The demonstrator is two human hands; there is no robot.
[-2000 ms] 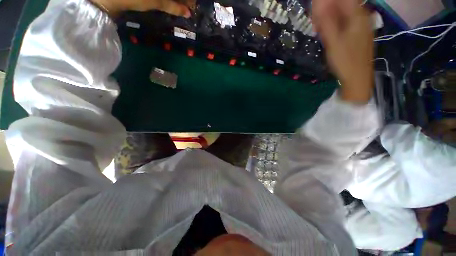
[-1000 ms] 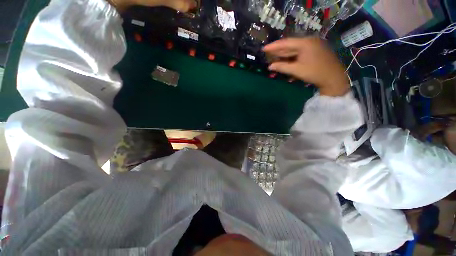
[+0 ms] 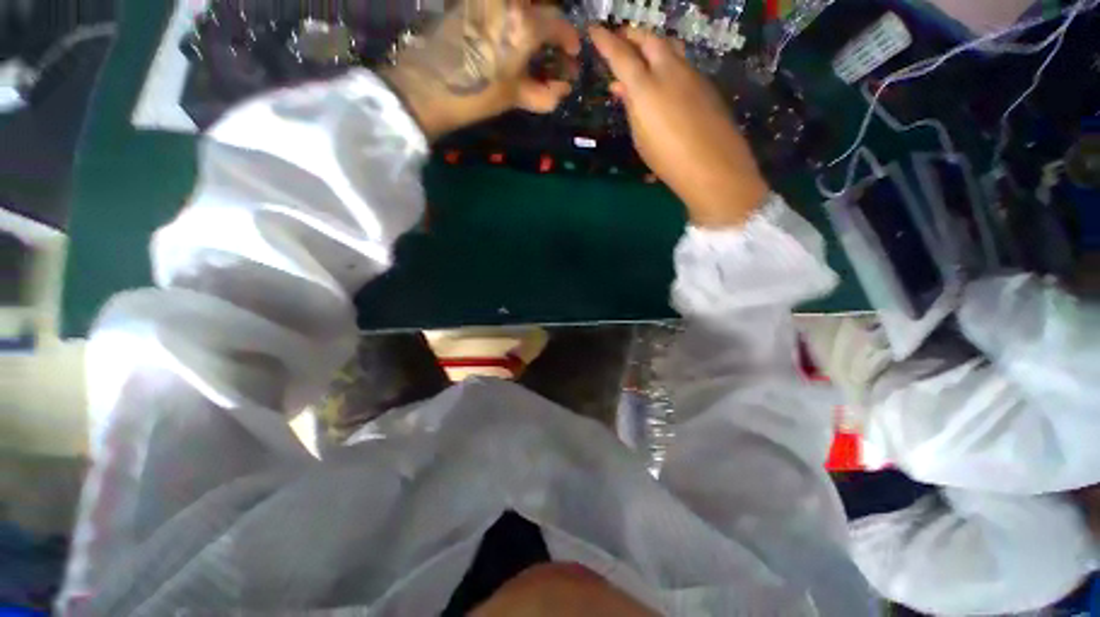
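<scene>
My left hand is bare and reaches over the black test fixture, its fingers curled near one of the middle stations. My right hand is beside it, fingers pointing up and left, fingertips close to the left fingers. Blur and the curled fingers hide whether either hand holds anything. A row of small red squares and a white station label show along the fixture's front edge.
The green mat lies in front of the fixture. A module tray shows partly beside my lap. White cables and pale-framed dark screens are at the right. A neighbouring person's white sleeves are at the lower right.
The view has shifted left. My left hand has moved right along the fixture. My right hand has moved up to meet it. The module on the mat no longer shows.
</scene>
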